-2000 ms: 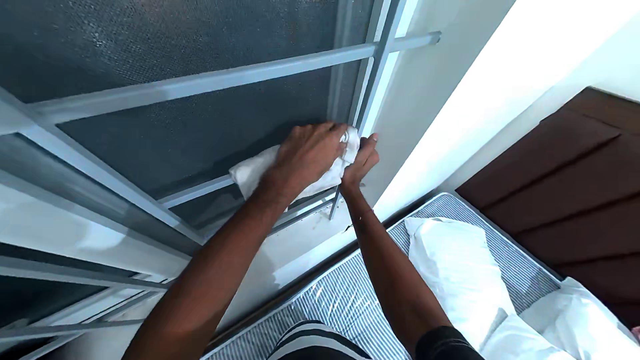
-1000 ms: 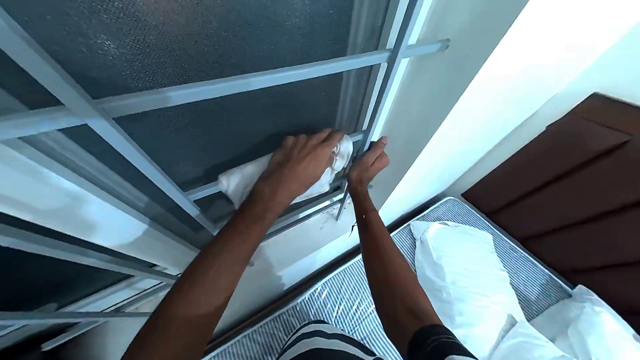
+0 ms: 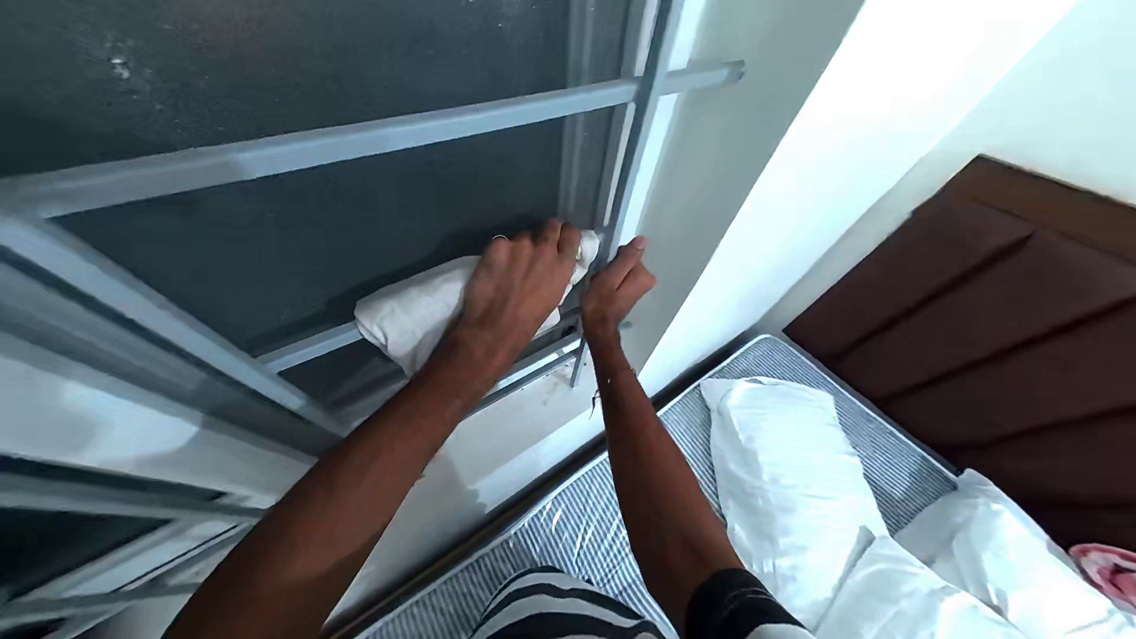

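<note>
A folded white cloth (image 3: 413,311) lies over a lower horizontal bar of the grey metal window grille (image 3: 426,129). My left hand (image 3: 524,275) presses on the cloth and holds it near the grille's right side. Just to its right, my right hand (image 3: 617,288) is closed around the upright grille bar, close to its lower end. Dark window glass (image 3: 382,213) is behind the bars. The fingertips of my left hand are partly hidden by the cloth and by the hand itself.
Below the window is a striped mattress (image 3: 568,541) with white pillows (image 3: 790,479) on it. A brown padded headboard (image 3: 967,328) stands at the right, against the pale wall. More grille bars (image 3: 115,497) run along the lower left.
</note>
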